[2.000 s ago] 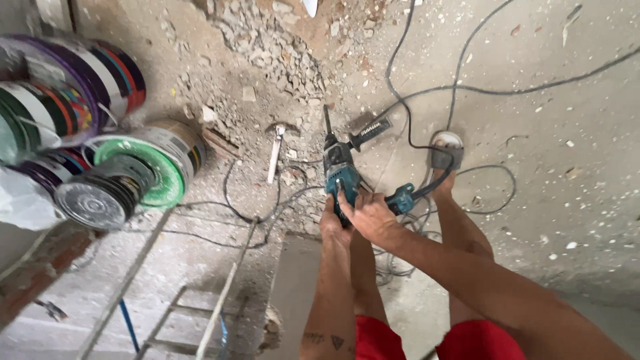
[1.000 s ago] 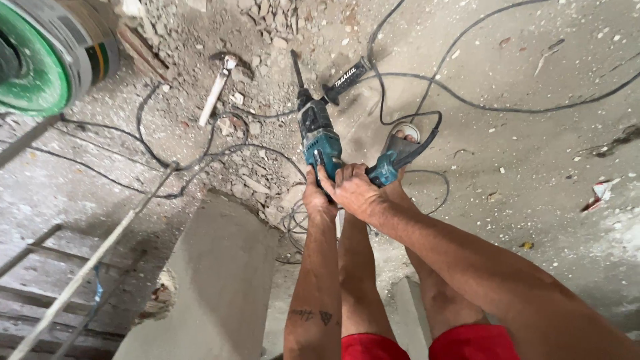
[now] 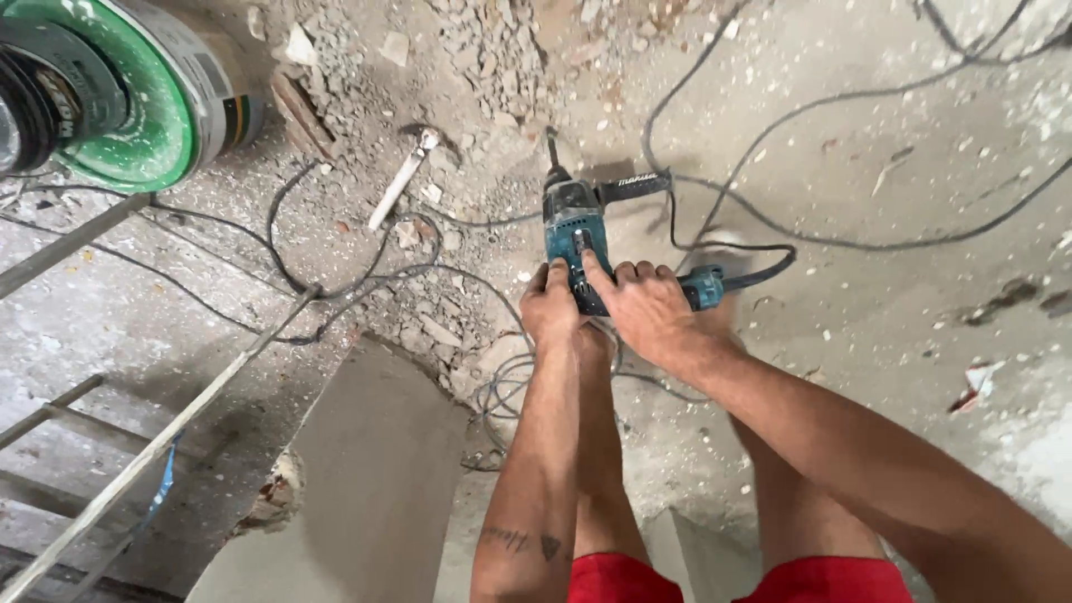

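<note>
A teal and black Makita rotary hammer (image 3: 576, 218) is held above the floor, its bit pointing to the top of the view and its black side handle sticking out to the right. My left hand (image 3: 551, 308) is closed around the near left end of the body. My right hand (image 3: 643, 303) grips the rear handle, its index finger extended onto the top of the tool; the palm side is hidden. From the handle's end runs a dark power cord (image 3: 766, 266). Left of the tool, a hammer with a pale handle (image 3: 398, 188) lies on the rubble.
Broken rubble (image 3: 494, 59) covers the floor ahead. Dark cables (image 3: 871, 245) loop on both sides and coil near my feet. A paint bucket with a green lid (image 3: 163, 126) stands upper left. A ladder (image 3: 138, 459) and a plastered block with a chipped edge (image 3: 368, 486) are at lower left.
The view has shifted since the earlier frames. Both hands stay on the rotary hammer, and the hammer on the rubble lies as before.
</note>
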